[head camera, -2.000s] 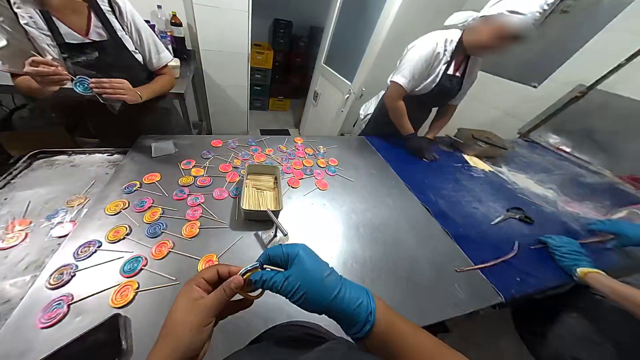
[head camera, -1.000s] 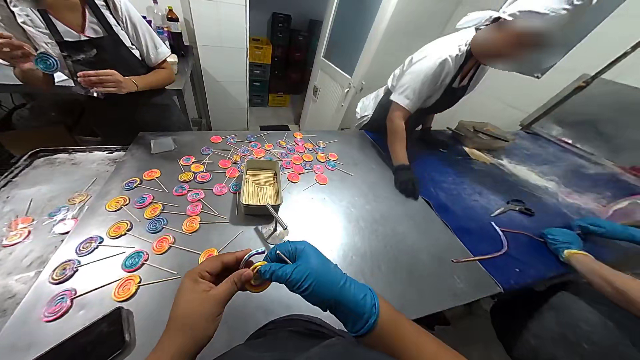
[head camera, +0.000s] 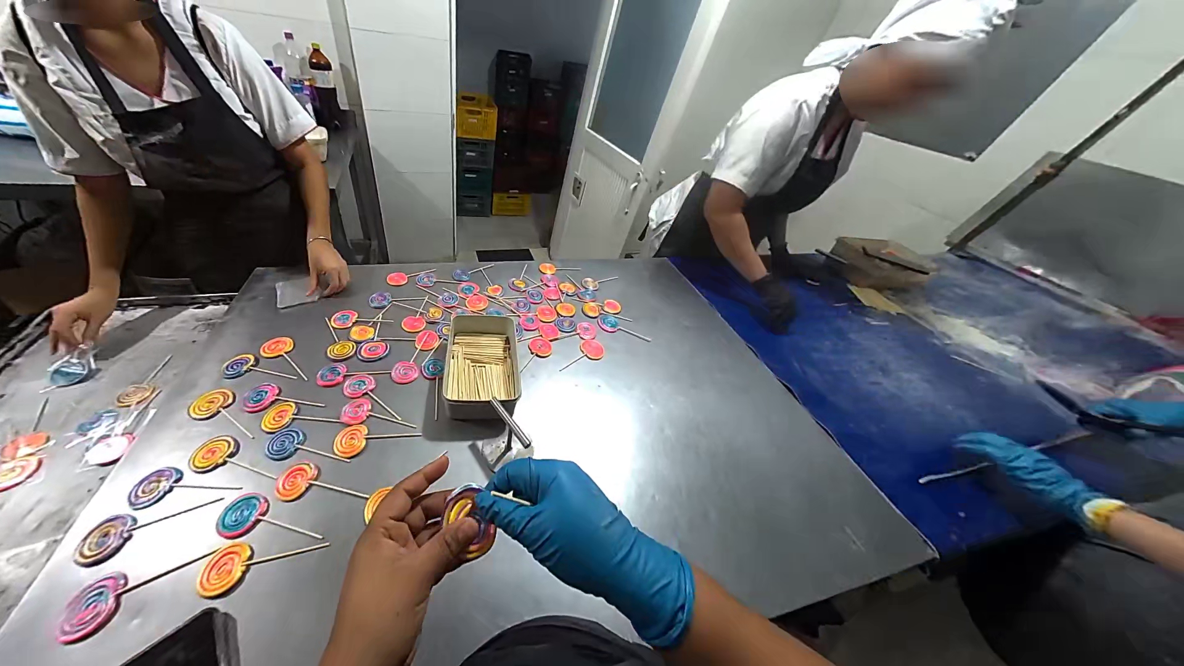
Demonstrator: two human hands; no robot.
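Near the front edge of the steel table, my bare left hand (head camera: 402, 555) holds a spiral lollipop candy (head camera: 470, 520) in yellow, purple and red between thumb and fingers. My right hand (head camera: 578, 536), in a blue glove, pinches a short wooden stick (head camera: 511, 498) at the candy's right side; whether the stick's tip is inside the candy cannot be told. Just beyond my hands stands a metal tin (head camera: 481, 404) full of wooden sticks (head camera: 483, 365), a metal-handled tool (head camera: 511, 424) leaning at its near rim. Many spiral lollipops on sticks (head camera: 222, 569) lie to the left and behind.
A black flat object (head camera: 185, 640) lies at the lower left. A tray with wrapped lollipops (head camera: 109, 449) adjoins the table's left side, where a person (head camera: 213, 139) stands. Another person (head camera: 777, 139) leans over the blue work surface (head camera: 832, 407). A co-worker's blue-gloved hands (head camera: 1031, 472) are at right.
My right hand now holds a stick at the candy, not visible there before. The person at left has lowered both hands, one to the tray. At right, the candy strip and the co-worker's hands have moved.
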